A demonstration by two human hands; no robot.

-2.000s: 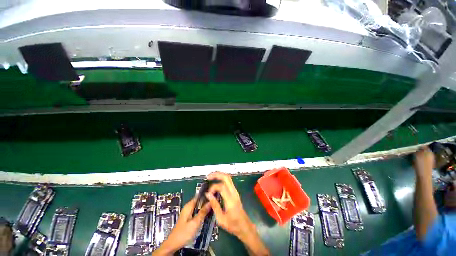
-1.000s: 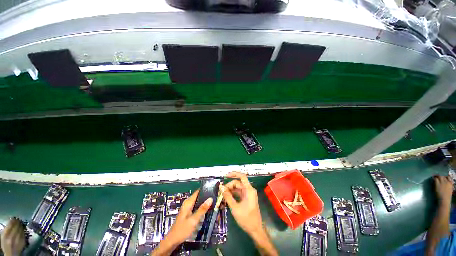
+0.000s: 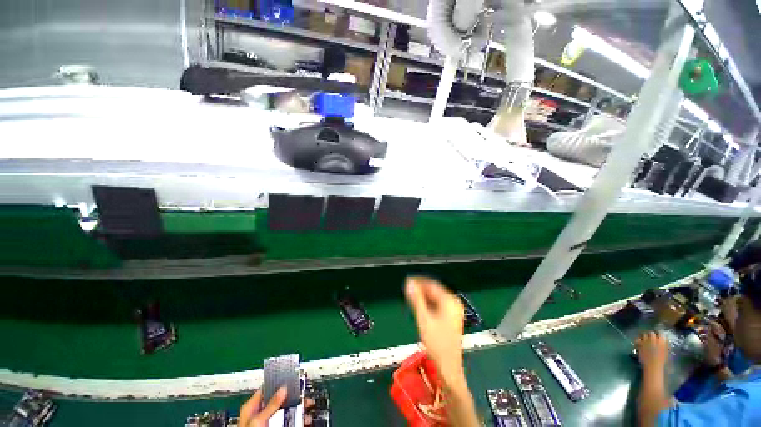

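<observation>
My left hand (image 3: 269,410), cut off by the bottom edge, holds a small dark grey adhesive sheet (image 3: 281,373) with a fine grid look, upright over the bench. A white area shows just below the sheet. My right hand (image 3: 435,315) is raised over the conveyor, blurred, fingertips together; I cannot tell whether it holds anything. The red scrap bin (image 3: 409,389) sits under my right forearm, partly hidden, with tan strips in it. A phone unit (image 3: 317,407) lies beside my left hand, partly hidden.
Phone units lie on the sunken conveyor (image 3: 250,313) and on the bench at both sides. Four black sheets (image 3: 296,213) hang from the shelf edge. A slanted pale post (image 3: 576,242) stands at right. A neighbour in blue (image 3: 709,404) works at far right.
The view has tilted up. My right hand has moved away from the left hand, up and over the conveyor. The sheet in my left hand now shows a lighter, gridded face.
</observation>
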